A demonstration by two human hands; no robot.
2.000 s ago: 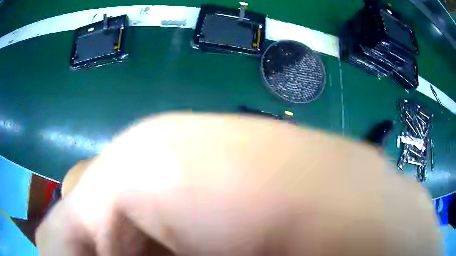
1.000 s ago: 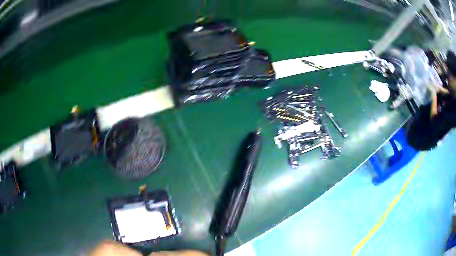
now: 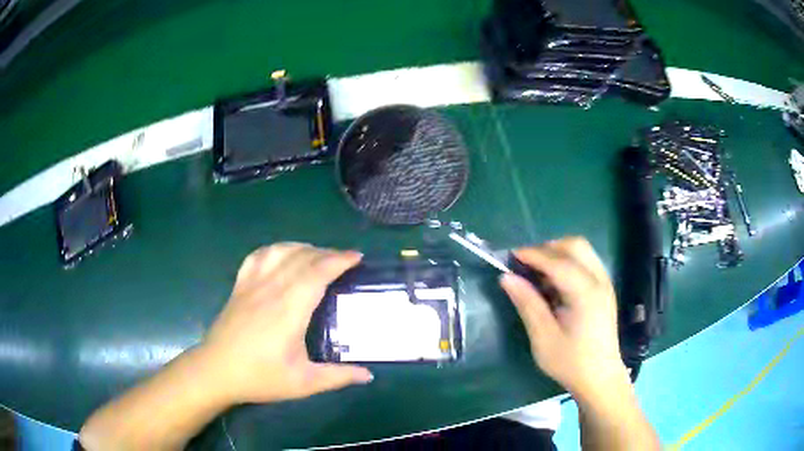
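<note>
A display assembly (image 3: 388, 326) with a white back panel lies flat in front of me, a small tab at its top edge. My left hand (image 3: 291, 326) grips its left side, thumb and fingers at the lower and upper edges. My right hand (image 3: 564, 308) holds a narrow silver-and-black bracket (image 3: 480, 252) between thumb and fingers, pointing up-left, just right of and above the assembly, apart from it. The round screw tray (image 3: 404, 165) is behind, partly covered with dark screws. The electric screwdriver (image 3: 641, 255) lies to the right of my right hand.
A loose bracket pile (image 3: 701, 194) lies at the right. Stacked display assemblies (image 3: 577, 53) stand at the back right. Single assemblies sit at the back (image 3: 271, 132) and far left (image 3: 88, 216), along the white strip (image 3: 405, 86). A blue stool (image 3: 777, 298) shows past the worktop's right edge.
The view has turned back left from the bracket pile. Both hands are now in full view, the left on the assembly, the right with a bracket.
</note>
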